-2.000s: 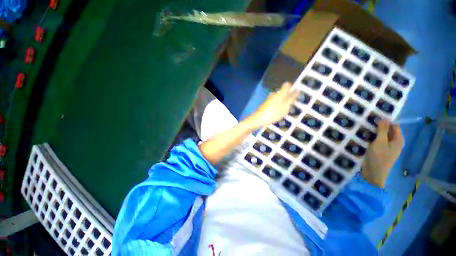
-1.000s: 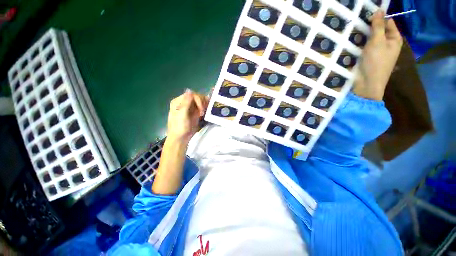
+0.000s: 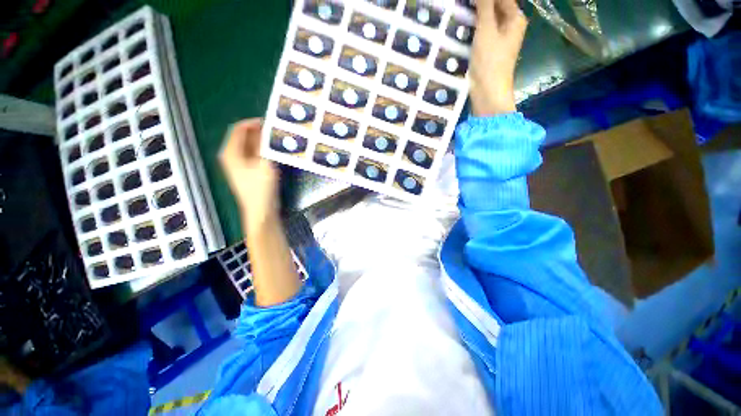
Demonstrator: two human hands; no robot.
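A white grid tray [image 3: 323, 102] is held up over the green bench at the top centre, its top end cut off by the picture's edge. Each visible cell holds a black oval part with a pale round centre. My right hand [image 3: 497, 45] grips the tray's right edge near the top; its fingertips are partly cut off. My left hand [image 3: 246, 159] is at the tray's lower left corner, blurred, its fingers partly hidden by the tray, so its grip cannot be told.
A stack of white trays [image 3: 128, 154] with plain dark parts lies on the green bench [image 3: 213, 49] at left. A smaller grid tray [image 3: 236, 265] is below. Clear film [image 3: 578, 24] lies at the top right. An open carton [image 3: 621, 203] stands at right.
The held tray has moved from above the carton leftward over the bench with my right hand. My left hand has come to its lower left corner. The carton now shows uncovered.
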